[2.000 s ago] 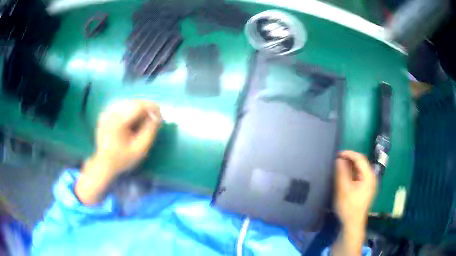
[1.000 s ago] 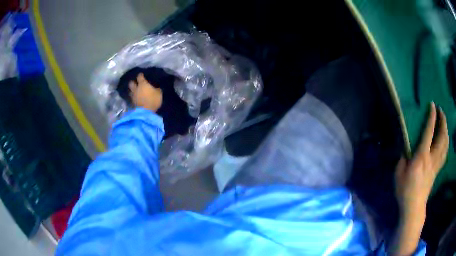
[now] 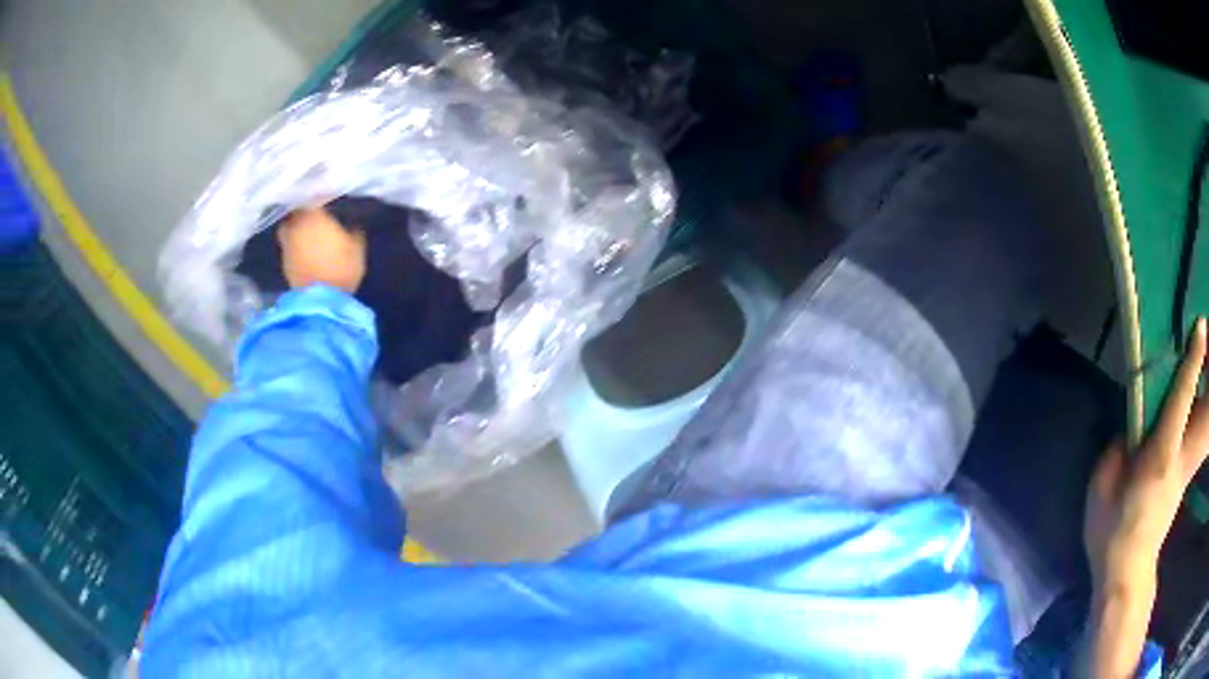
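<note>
A clear crinkled plastic bag [image 3: 570, 186] stands open on the left, beside my leg. Its inside is dark, and I cannot tell what lies in it. My left hand [image 3: 322, 252] reaches down into the bag's opening; its fingers are hidden, so I cannot tell whether it holds anything. My right hand [image 3: 1151, 497] rests at the edge of the green-topped bench [image 3: 1153, 173] on the far right, with fingers apart and nothing seen in it.
A dark green crate [image 3: 93, 464] stands at the lower left. A yellow line [image 3: 113, 272] runs along the grey floor. A pale blue stool-like piece [image 3: 623, 425] is beside my leg. The bench's pale rim curves down the right side.
The view has turned from the bench to the floor at the left. My left hand has gone deeper into the bag over the last second. My right hand stays at the bench edge.
</note>
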